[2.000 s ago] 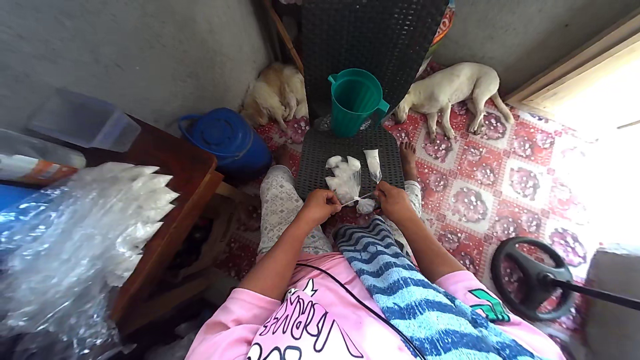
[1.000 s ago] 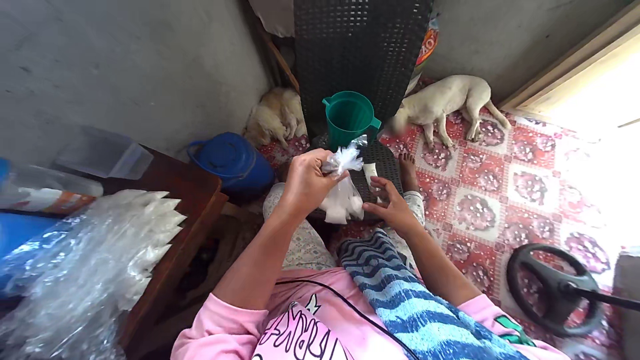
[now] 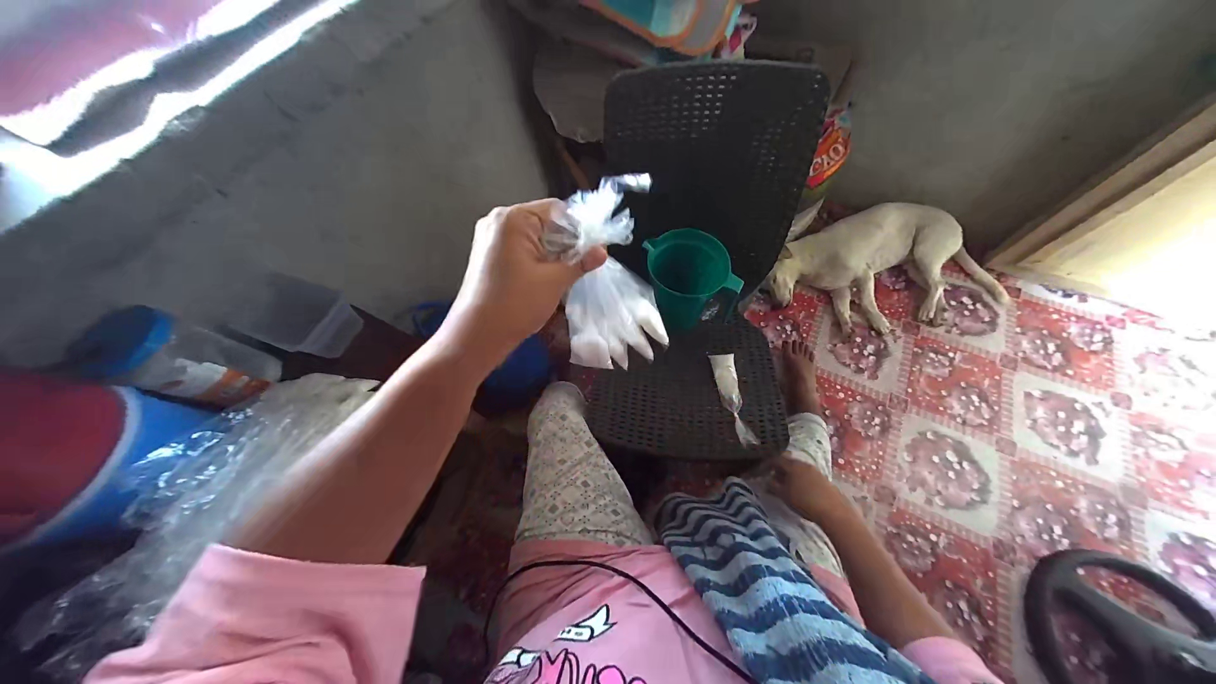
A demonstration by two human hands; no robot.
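Note:
My left hand (image 3: 532, 261) is raised over the dark woven plastic chair (image 3: 636, 413), closed around the gathered tops of several small clear plastic bags of white contents (image 3: 613, 318). Low at the chair's front right edge is my right hand (image 3: 793, 484), partly hidden beside my leg; its fingers and anything in them cannot be made out. One more filled, narrow plastic bag (image 3: 727, 385) lies alone on the seat. Behind it stands a green plastic pitcher (image 3: 689, 271) near the backrest.
A pale dog (image 3: 874, 252) lies on the red patterned floor covering (image 3: 959, 465) at right. A black steering wheel (image 3: 1111, 608) is at lower right. At left are clear plastic bags (image 3: 218, 484), a jar with a blue lid (image 3: 190, 356) and a blue container (image 3: 518, 375).
My left hand has lifted the bunch of bags up and leftward from the seat. My right hand has dropped from beside the bunch to the chair's front edge. The view has shifted.

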